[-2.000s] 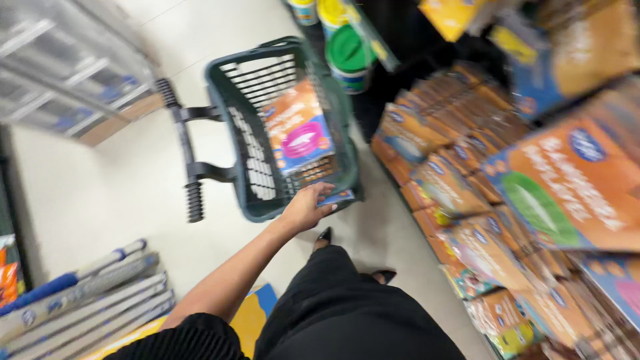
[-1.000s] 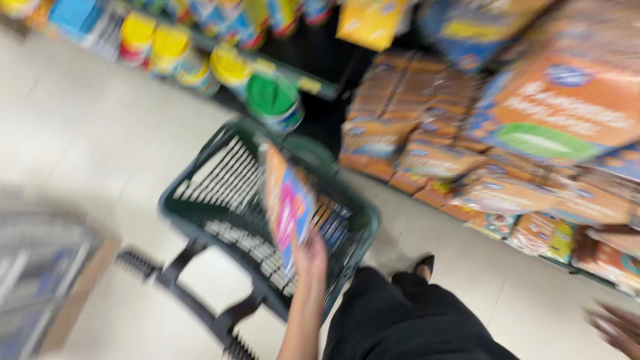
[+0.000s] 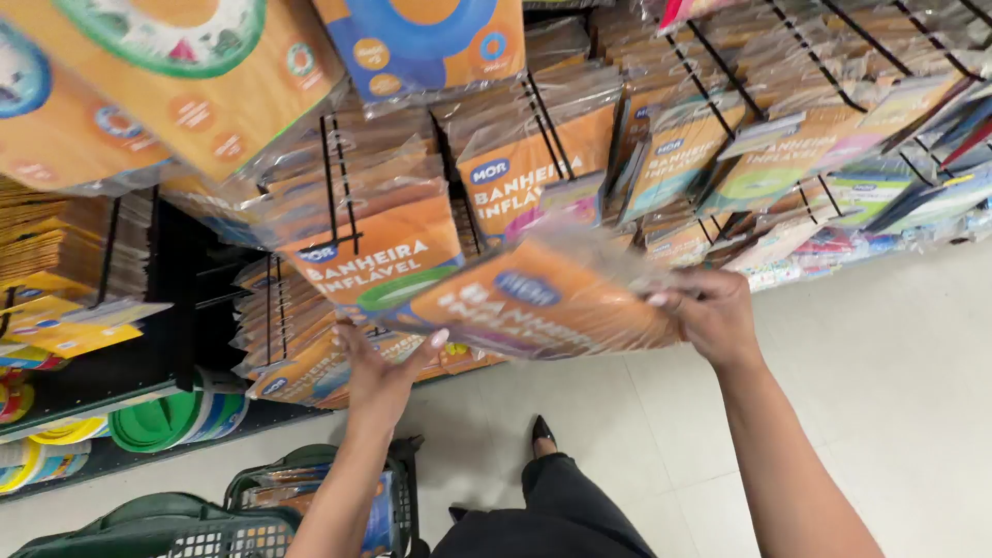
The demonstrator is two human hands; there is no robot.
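Observation:
My right hand grips the right edge of an orange plastic-wrapped inflatable bathtub package, which is tilted and blurred in front of the rack. My left hand is spread, thumb and fingers apart, just below the package's left end; whether a fingertip touches it I cannot tell. Right behind hangs a similar package with a green oval on a black wire hook, and another one hangs to its right. More of these packages hang low behind my left hand.
Two dark green shopping baskets are at the lower left, the farther one holding packages. Tubs with green and yellow lids stand on the low shelf at left. Black hooks stick out from the rack. Pale floor tiles lie below my hands.
The view has swung to the rack. My left hand, earlier holding a package over the basket, is now empty by the rack. My right hand has come in and now holds a package.

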